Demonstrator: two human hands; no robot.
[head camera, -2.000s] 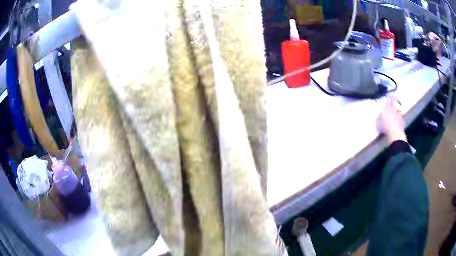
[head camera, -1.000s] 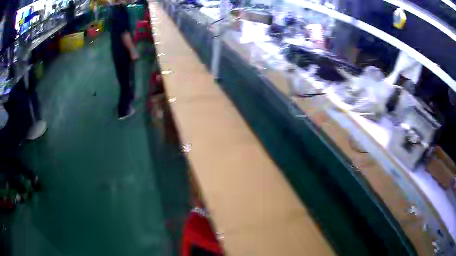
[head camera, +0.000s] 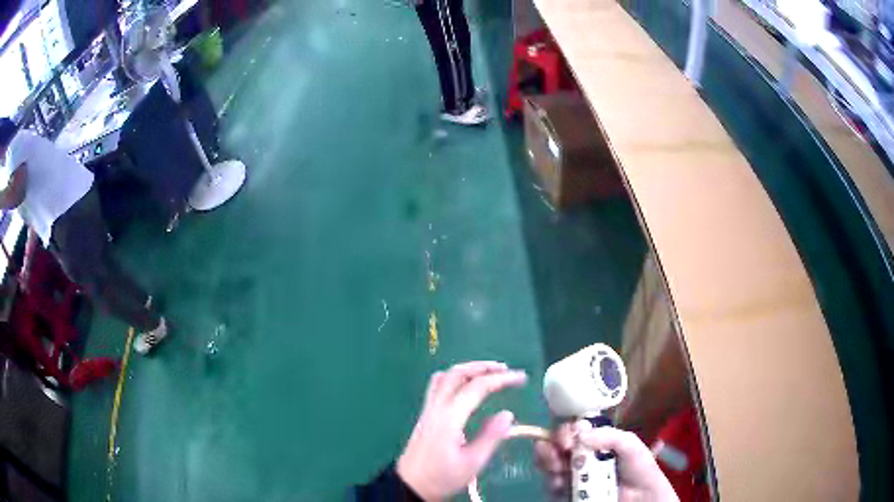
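A white handheld fan (head camera: 571, 390) is upright near the bottom, its round head turned to the right with a dark grille. My right hand (head camera: 637, 467) is shut around its grip (head camera: 594, 478), which shows small dark marks; the lower end is cut off by the frame edge. A pale strap (head camera: 529, 431) runs from the fan to the left, passes by my left thumb and shows again lower down. My left hand (head camera: 455, 427) is left of the fan, fingers apart. Whether the strap touches the thumb is unclear.
A long brown ledge (head camera: 730, 230) runs along the right, beside a dark green conveyor belt (head camera: 784, 127). Under and beside it are a carton (head camera: 564, 147) and a red stool (head camera: 537, 71). A person's legs show at the top. Another person and a pedestal fan (head camera: 214, 184) are left.
The view has swung from a bench with a hanging towel to the aisle and ledge. Both hands and the white fan are now in view at the bottom.
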